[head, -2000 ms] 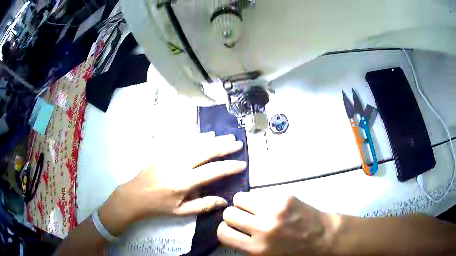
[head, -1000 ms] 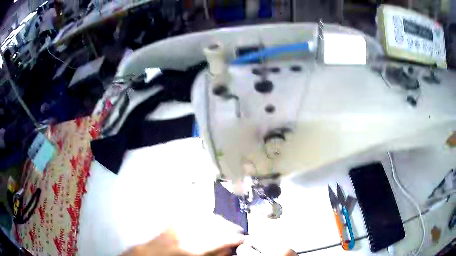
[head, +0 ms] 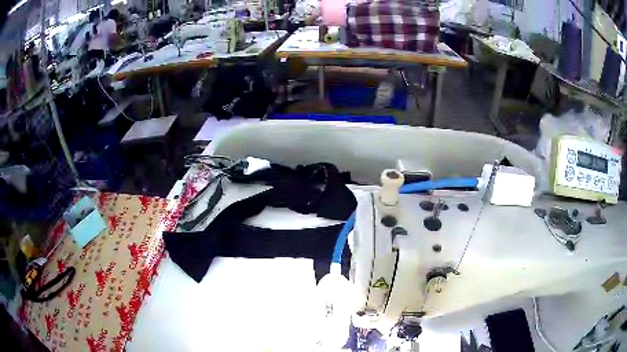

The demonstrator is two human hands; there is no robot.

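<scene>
The white sewing machine (head: 440,240) stands at the right, its head towards me. A small part of the dark navy fabric piece (head: 368,338) shows under the needle area at the bottom edge. The lamp (head: 333,302) glows very bright left of the needle, on a blue neck. Black angled fabric strips (head: 268,240) lie piled left of the machine. The snips (head: 473,342) and the phone (head: 509,330) are cut off by the bottom edge. Neither of my hands is in the picture.
A tan printed board (head: 103,275) with a turquoise box (head: 85,221) and a black cord loop (head: 55,285) lies at the left. A control panel (head: 586,170) stands behind the machine at the right. Farther tables (head: 371,55), one with checked cloth, and a person (head: 104,33) are behind.
The view has tilted up, so the machine and table sit lower in the picture and the room behind shows. Both hands have dropped out past the bottom edge.
</scene>
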